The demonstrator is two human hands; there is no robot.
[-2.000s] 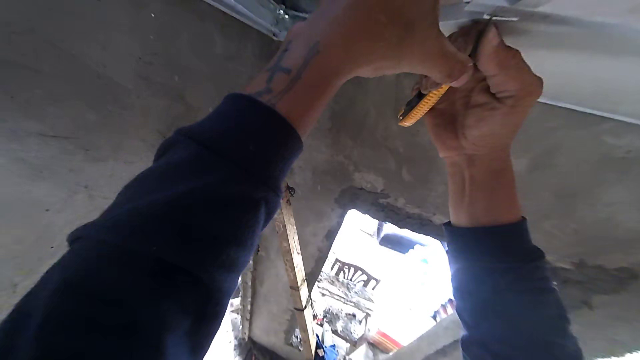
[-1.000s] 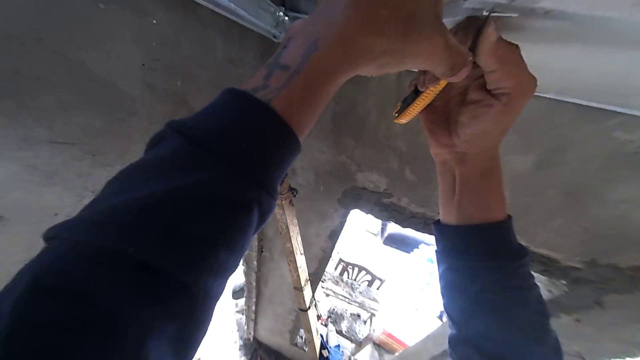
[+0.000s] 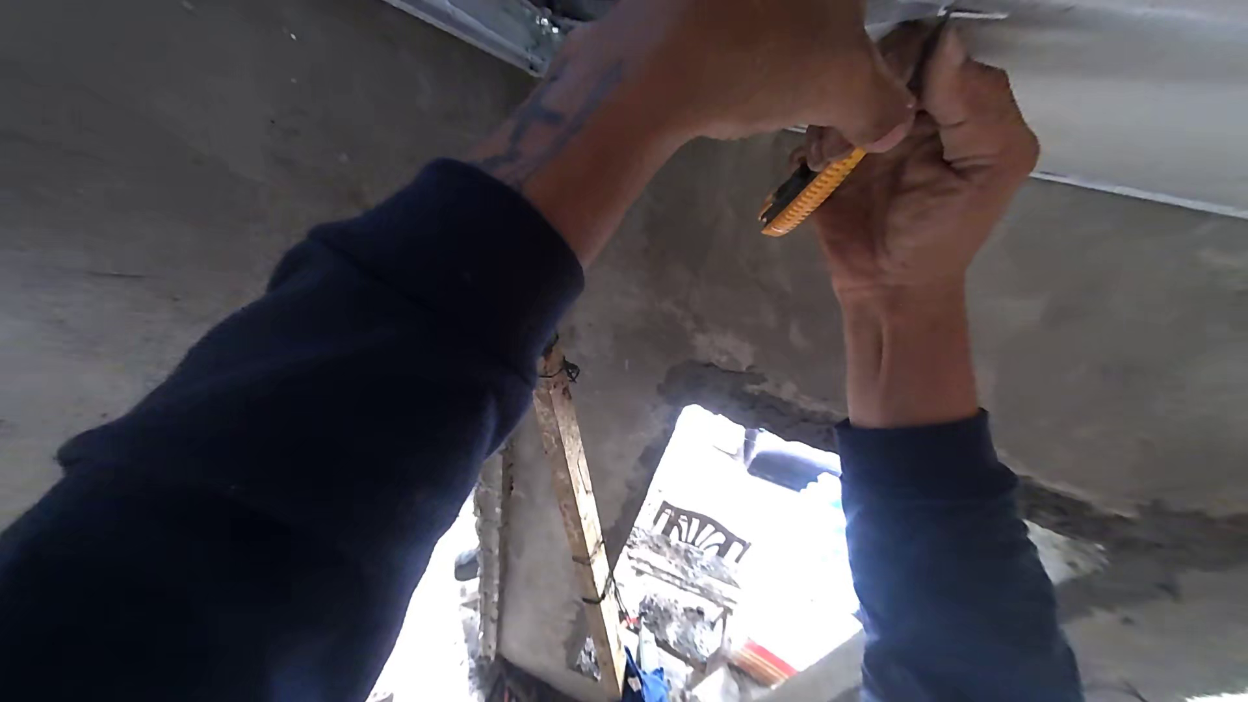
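A yellow-and-black utility knife (image 3: 811, 195) slants up to the right between my raised hands, its ribbed handle end pointing down-left. My left hand (image 3: 780, 73) reaches across from the left, thumb and fingers closed over the middle of the handle. Behind and to the right, my right hand (image 3: 921, 185) has its palm toward me and is closed around the same tool, with its thumb beside the thin dark blade (image 3: 931, 54). The blade's tip is close to the pale, smooth overhead panel (image 3: 1121, 88). My left hand hides part of the grip.
A grey plastered wall (image 3: 244, 117) spans the view, with a metal channel (image 3: 478, 29) along its top. Below, a rough wooden post (image 3: 575, 507) bound with wire stands beside a bright wall opening (image 3: 790, 546). Rubble and an ornate chair back (image 3: 700, 529) show through it.
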